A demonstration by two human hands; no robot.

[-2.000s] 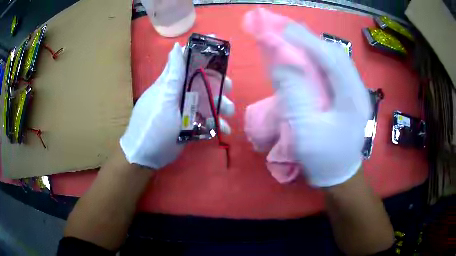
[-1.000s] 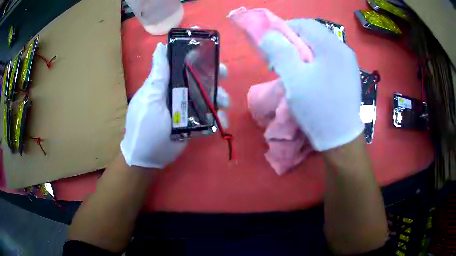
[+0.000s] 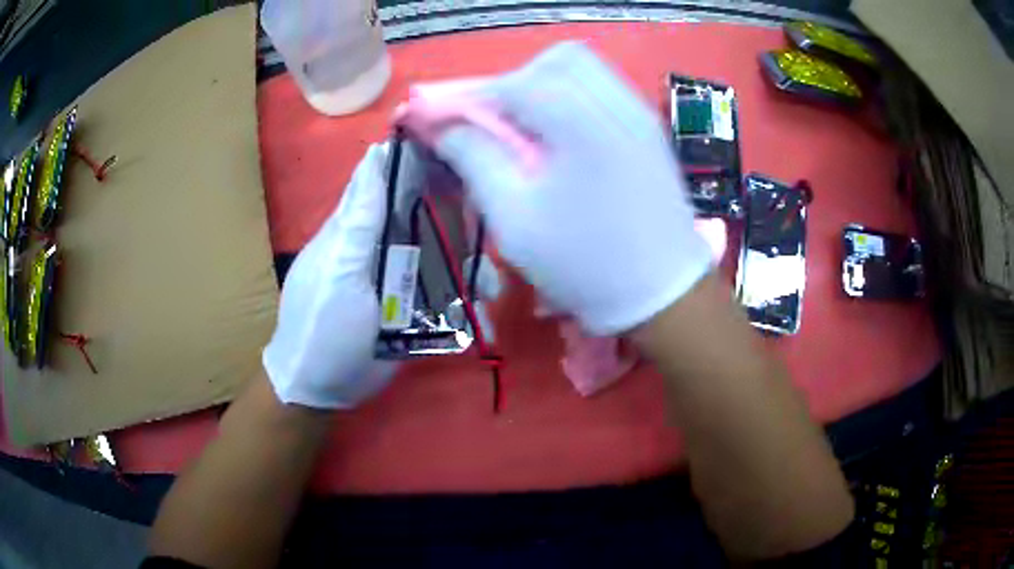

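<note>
My left hand (image 3: 328,295), in a white glove, holds a wired module (image 3: 429,278) with its black face up. The module has a white-yellow label and a red-black wire pair hanging past its lower edge. My right hand (image 3: 584,195), gloved and a little blurred, grips a pink wiping cloth (image 3: 473,117) over the module's top end and hides that end. More of the cloth hangs below the right hand. Whether the cloth touches the module's face cannot be told.
A translucent bottle (image 3: 334,56) stands at the top left of the red mat (image 3: 445,450). Cardboard (image 3: 167,222) at left bears yellow-faced modules on edge. Several black modules (image 3: 774,256) lie at right, with two yellow-faced ones behind. Upright cardboard dividers (image 3: 978,256) stand at the right edge.
My right hand has moved left with the cloth, from beside the module to over its top end. The left hand still holds the module. The view has shifted, showing more of the right-hand modules.
</note>
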